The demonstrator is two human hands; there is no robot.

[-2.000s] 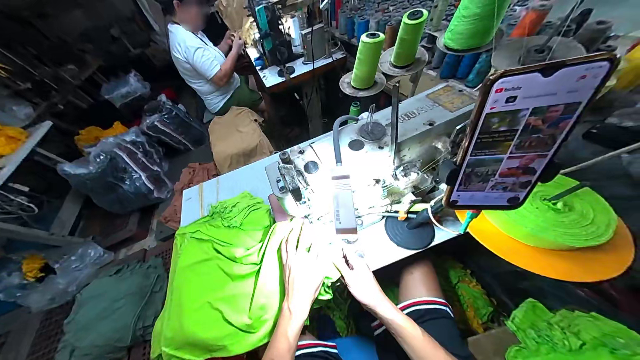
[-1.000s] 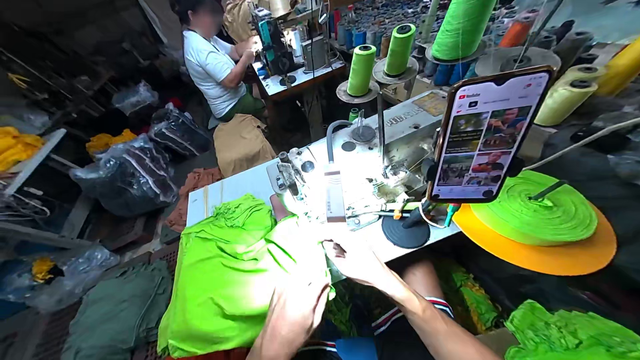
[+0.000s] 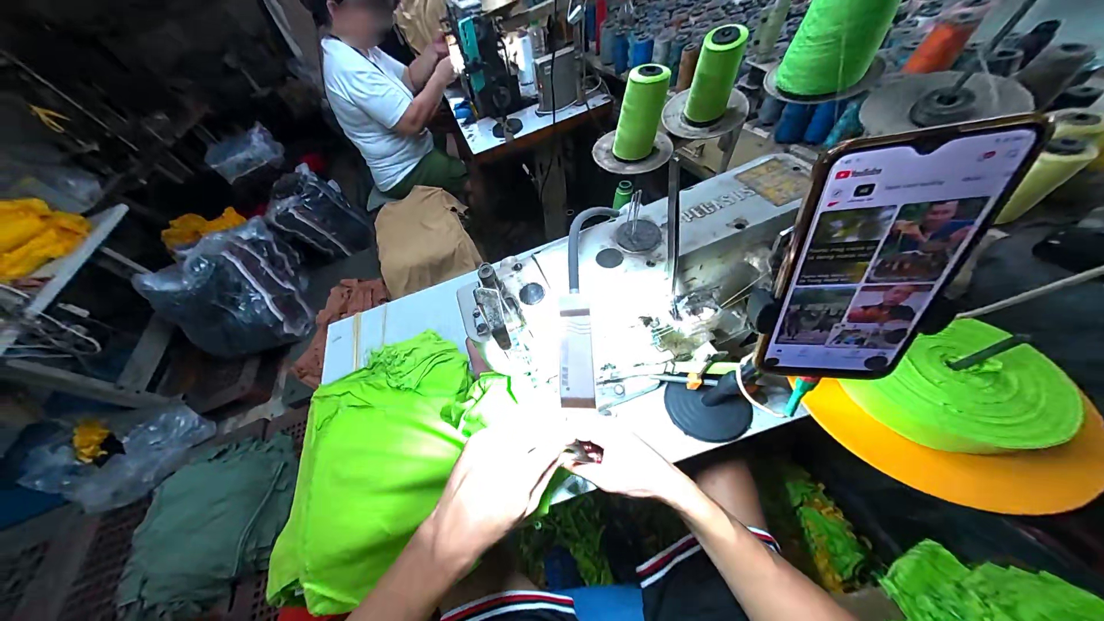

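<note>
My left hand (image 3: 509,466) and my right hand (image 3: 625,461) meet at the front edge of the sewing machine table, below the bright lamp (image 3: 576,354). Lime green fabric (image 3: 379,466) lies in a pile at the left and reaches my left hand, whose fingers are closed on part of it. A small dark reddish object (image 3: 586,451) shows at the fingertips of my right hand; glare hides what it is. Behind my hands stands an industrial sewing machine (image 3: 716,207), its needle area washed out by light.
A phone (image 3: 897,250) is mounted at the right, above a roll of lime fabric strip (image 3: 966,388) on an orange disc (image 3: 975,483). Green thread cones (image 3: 641,112) stand behind. A person (image 3: 371,103) works at another machine. Bagged bundles (image 3: 233,285) lie at the left.
My hands have come together at the table edge; one second ago they were farther apart, the left lower on the green fabric.
</note>
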